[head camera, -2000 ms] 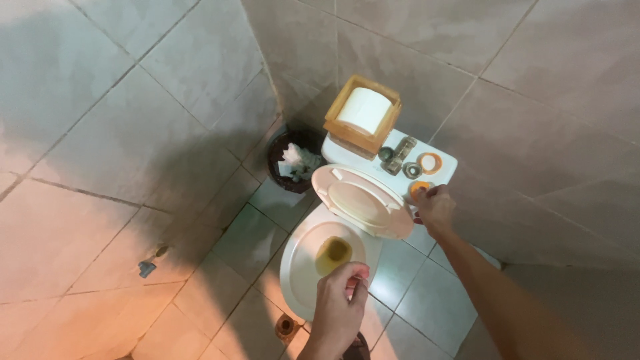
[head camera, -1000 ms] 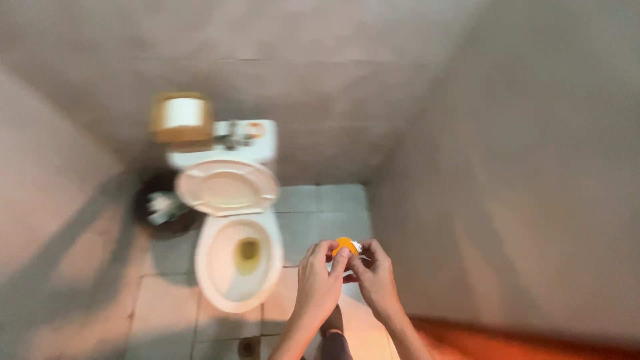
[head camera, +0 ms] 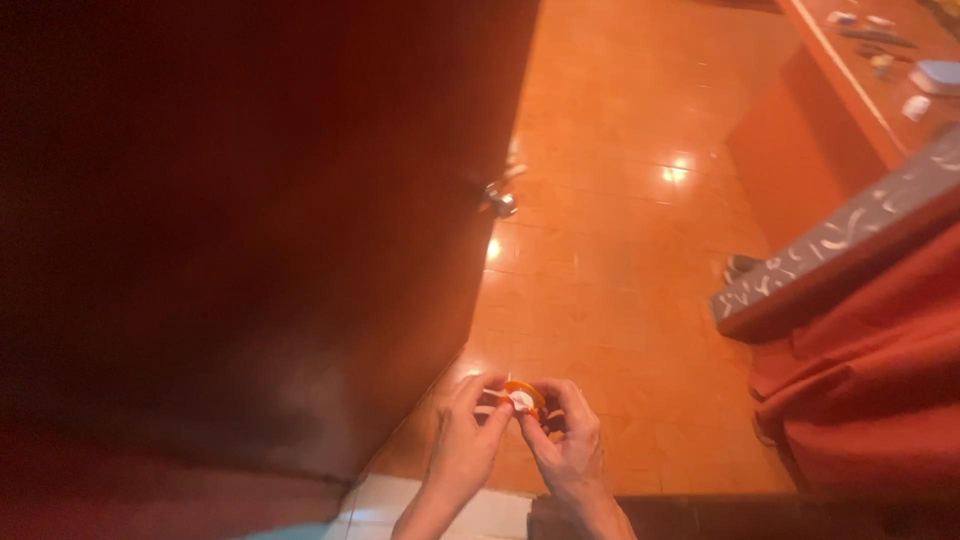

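Between my two hands, low in the head view, is a small round orange item with a white middle; its exact kind cannot be told. The fingertips and thumb of my left hand grip its left side. My right hand pinches its right side with thumb and fingers. Parts of the item's rim are hidden behind the fingers.
A dark door with a round metal knob stands at the left. Shiny orange-lit floor tiles stretch ahead. Red curtain cloth hangs at the right beside a grey patterned edge. A table at upper right bears small items.
The view has turned from the toilet to a doorway. My right hand was at the toilet tank two seconds ago; one second ago both hands held the orange item, and they still do.
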